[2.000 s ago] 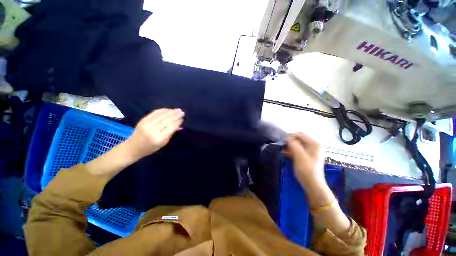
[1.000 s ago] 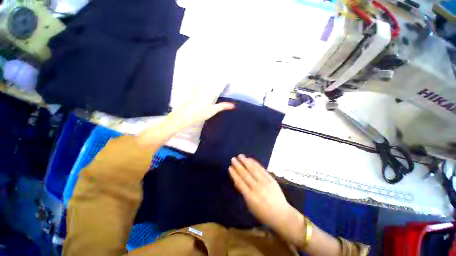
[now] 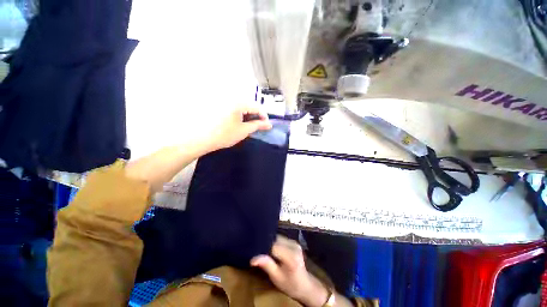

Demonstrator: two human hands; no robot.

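A dark fabric panel (image 3: pixel 237 186) runs from the lap up over the table's front edge to the needle area. A pale grey-blue patch (image 3: pixel 271 133) lies at its far end. My left hand (image 3: pixel 240 127) has its fingertips on the patch and panel end, close to the presser foot (image 3: pixel 274 103). My right hand (image 3: pixel 285 264) holds the panel's right edge near the lap, thumb and fingers at the cloth. The sewing machine (image 3: pixel 444 66) stands over the panel's far end. The needle itself cannot be made out.
Fabric shears (image 3: pixel 441 174) lie right of the panel, with small snips (image 3: pixel 505 184) farther right. A heap of dark pieces (image 3: pixel 60 90) lies at left. A red basket (image 3: pixel 480 270) is below the table edge at right; blue mesh (image 3: pixel 147 291) shows by the lap.
The panel's far end, with the pale patch, has come to the needle area. My left hand has moved onto the patch. My right hand has moved down from the panel's middle to its edge near the lap.
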